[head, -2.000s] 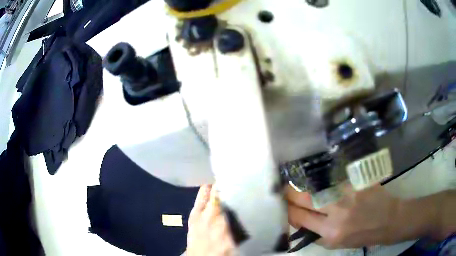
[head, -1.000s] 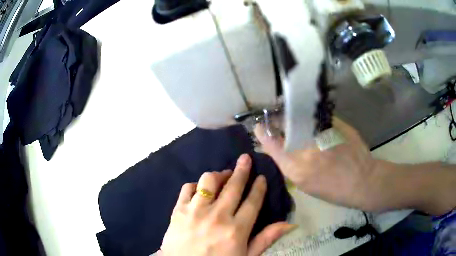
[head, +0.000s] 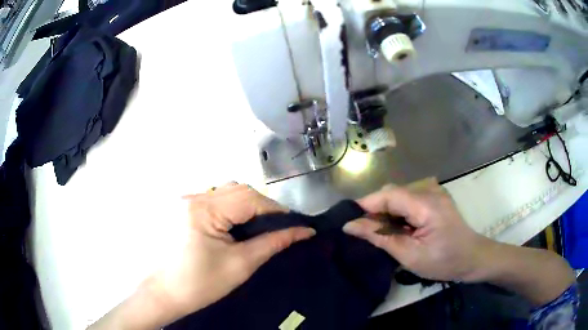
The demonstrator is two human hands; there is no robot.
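Note:
A dark garment piece [head: 303, 277] is held up in both hands in front of the sewing machine, its top edge pinched between fingers and thumbs. A small cream sticker [head: 292, 320] is on it near the bottom of the picture. My left hand [head: 225, 245] grips the edge from the left. My right hand [head: 419, 232] grips it from the right, with something small and dark in the palm, partly hidden. The presser foot and needle [head: 317, 143] are beyond the hands, beside the bright lamp spot, with no cloth under them. The cloth's lower part is cut off by the frame.
The white-grey machine head [head: 425, 38] spans the top, with a ribbed tension knob [head: 397, 48]. A stack of dark cut pieces [head: 71, 103] lies at the far left. Small scissors with a dark loop [head: 559, 164] lie at the right. A blue bin [head: 576, 232] is below the table.
The cloth has come away from the needle area towards me. Both hands have moved to its top edge; the left no longer lies flat on it. The view has shifted, showing more of the machine.

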